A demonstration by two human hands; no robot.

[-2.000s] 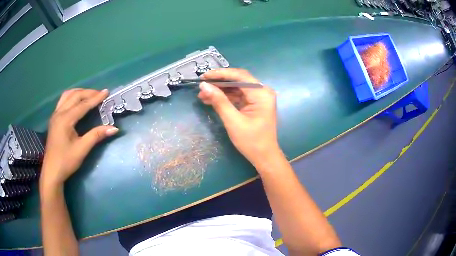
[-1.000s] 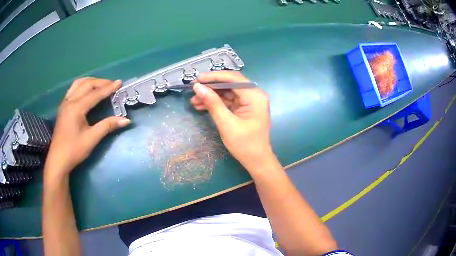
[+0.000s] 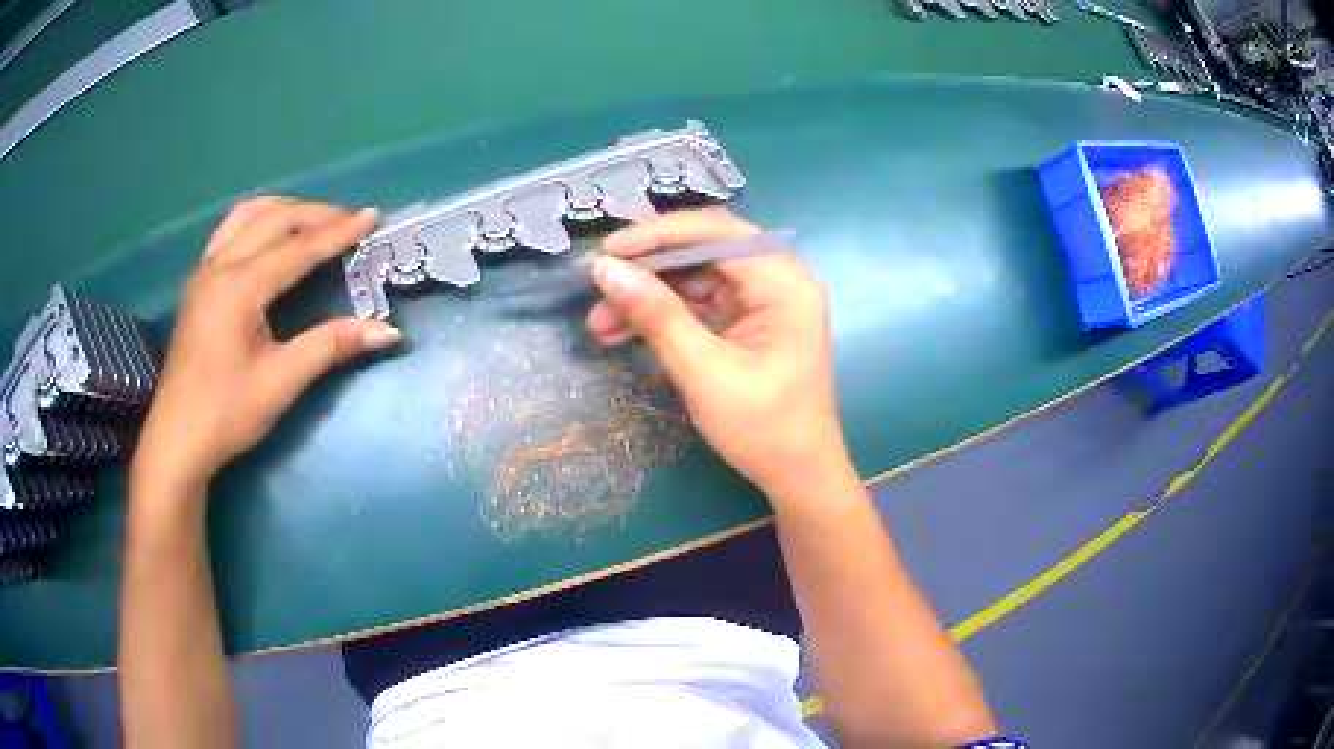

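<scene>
A long grey metal casting [image 3: 541,217] with a scalloped front edge and several round seats lies on the green bench. My left hand [image 3: 271,337] holds its left end between thumb and fingers. My right hand [image 3: 732,344] grips silver tweezers [image 3: 717,253] like a pen. The tweezers point left, in front of the casting's middle; their tips are blurred, and whether they hold a piece cannot be told. A loose patch of hair-thin orange-copper pieces [image 3: 571,454] lies on the bench in front of the casting.
A stack of similar castings [image 3: 88,388] stands at the far left. A blue bin [image 3: 1090,242] with an orange mass of pieces stands at the right, with a blue stool [image 3: 1222,359] below the bench edge. More castings [image 3: 980,8] lie at the back.
The tweezers have moved from the casting's seats to just in front of it, their tips now blurred. The left hand keeps its hold. The whole view has shifted slightly.
</scene>
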